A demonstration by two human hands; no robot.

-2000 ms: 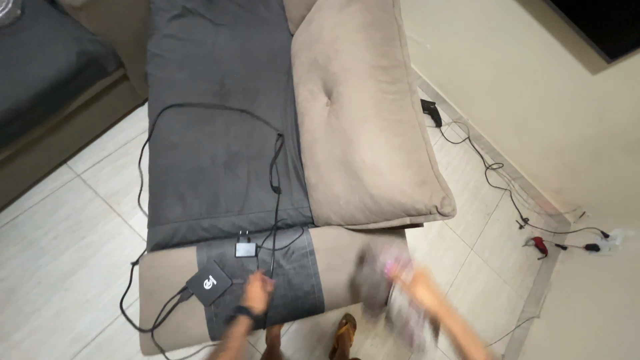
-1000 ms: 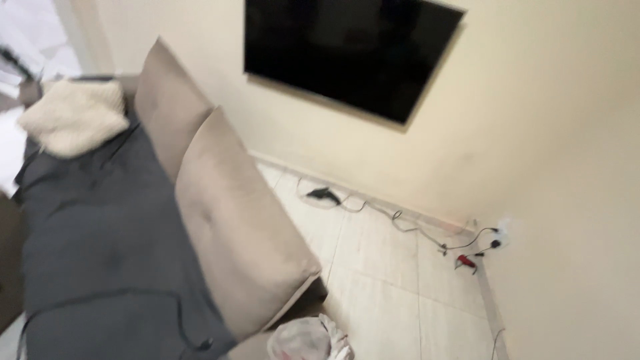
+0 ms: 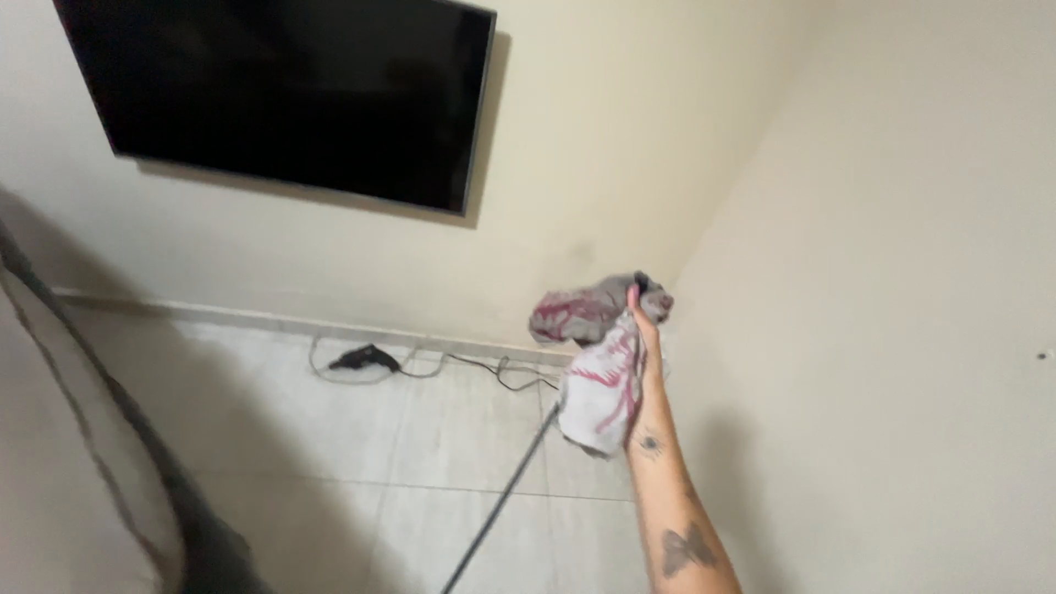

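Observation:
My right hand (image 3: pixel 648 326) reaches up from the lower right and grips a bunched grey and white cloth with pink markings (image 3: pixel 601 384). The thumb lies over the cloth; most fingers are hidden behind it. A dark cable (image 3: pixel 503 499) slants from the cloth's lower left edge down to the bottom of the view; whether the hand holds it too cannot be told. My left hand is out of view.
A flat black television (image 3: pixel 280 91) is mounted on the wall. Beneath it, a black device (image 3: pixel 365 358) and thin cables (image 3: pixel 516 375) lie on the tiled floor by the baseboard. A beige cushion (image 3: pixel 66 462) fills the lower left. Another wall stands at the right.
The view has swung from the sofa toward the television and the room's corner. The cloth, low in view earlier, is now raised in my right hand. My left hand has left the view.

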